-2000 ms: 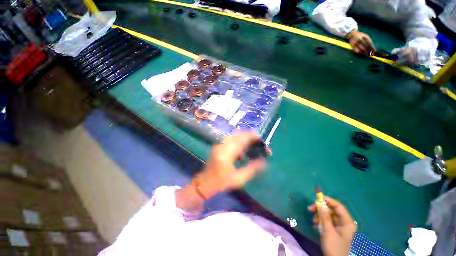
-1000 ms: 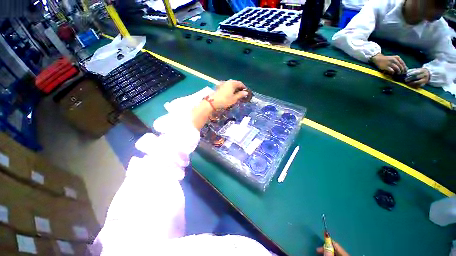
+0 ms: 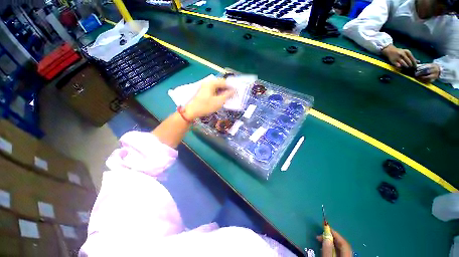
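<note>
My left hand (image 3: 209,97) is over the upper left part of the clear blister tray (image 3: 261,169) and grips a small white labelled bag (image 3: 240,91), slightly blurred. The tray holds brown watch cases (image 3: 223,125) on its left side and blue discs (image 3: 263,151) on its right side. White paper slips (image 3: 258,134) lie on the tray. My right hand (image 3: 338,245) is at the bottom edge, partly cut off. It holds a small screwdriver (image 3: 328,234) with a yellow handle, its thin shaft pointing up.
Two black watch cases (image 3: 388,191) lie on the green bench at right, near a white bottle (image 3: 447,206). A white stick (image 3: 293,153) lies beside the tray. Black slotted trays (image 3: 146,68) are at upper left. Dark pieces lie on the conveyor (image 3: 347,85); a person works beyond it.
My left hand has gone from holding a dark case near me to the tray, and now lifts the white bag off it. My right hand still holds the screwdriver.
</note>
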